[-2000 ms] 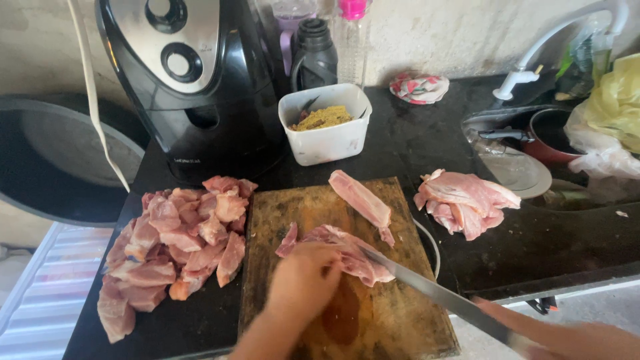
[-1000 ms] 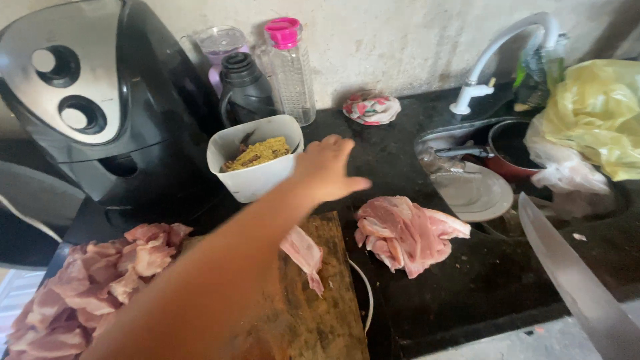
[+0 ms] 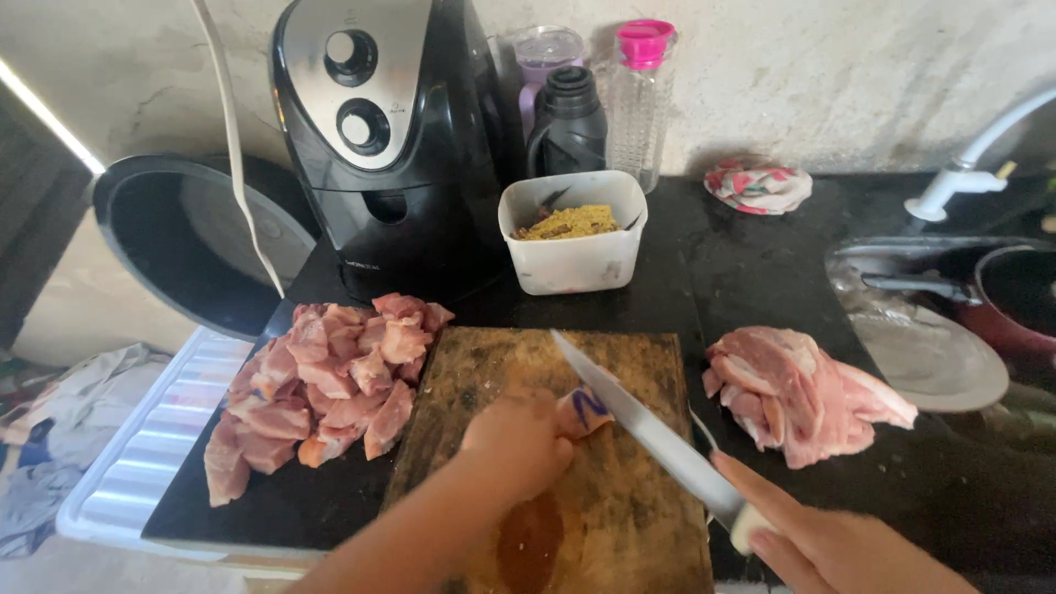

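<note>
On the worn wooden cutting board (image 3: 470,379), my left hand (image 3: 520,437) grips a piece of raw meat (image 3: 587,412) with a blue mark on it. My right hand (image 3: 825,528) holds a long kitchen knife (image 3: 652,437) by its pale handle, the blade slanting up and left across the board just right of the piece. A heap of cut raw meat chunks (image 3: 330,379) lies on the black counter left of the board. Larger folded pieces of raw meat (image 3: 792,392) lie to its right. My left palm and most of its fingertips are hidden.
Behind the board stand a white plastic container (image 3: 572,268) with yellow contents, a black air fryer (image 3: 396,231), a black thermos (image 3: 571,124) and a pink-lidded bottle (image 3: 642,107). A patterned cloth (image 3: 759,186) lies near the wall. The sink at right holds a plate (image 3: 940,363) and a pot (image 3: 1019,289).
My left hand has come back from near the white container to the board and now holds meat. The knife has moved from beside the sink to over the board. The view has shifted left.
</note>
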